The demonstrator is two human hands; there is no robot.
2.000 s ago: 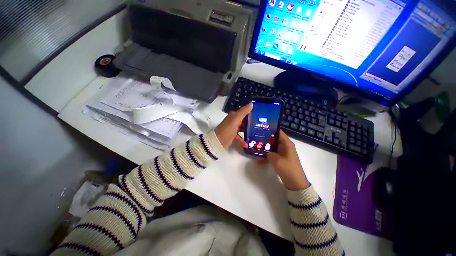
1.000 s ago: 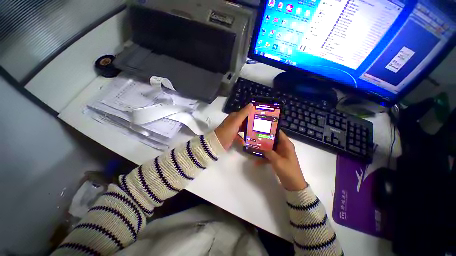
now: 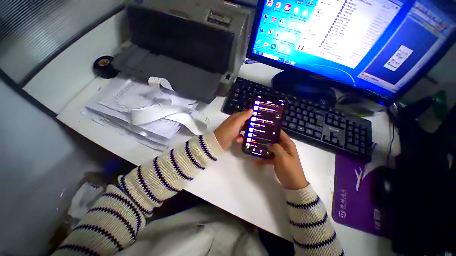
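Observation:
A black smartphone (image 3: 263, 125) is held upright above the desk, in front of the keyboard. Its screen shows a dark list with small bright icons down the left side. My left hand (image 3: 231, 130) grips the phone's left edge. My right hand (image 3: 288, 159) holds its lower right edge, with the thumb over the lower part of the screen. The fingers behind the phone are mostly hidden.
A black keyboard (image 3: 320, 122) lies below the lit monitor (image 3: 330, 35). A grey printer (image 3: 190, 40), a black roll (image 3: 104, 66) and a paper stack (image 3: 145, 107) with curled strips are at left. A purple mouse pad (image 3: 350, 200), dark mouse (image 3: 384, 182) and dark heap (image 3: 430, 200) are at right.
The phone screen has gone from a blue view to a reddish view with a white box, and now to a dark list. My right thumb has moved onto the lower screen. The phone stays held.

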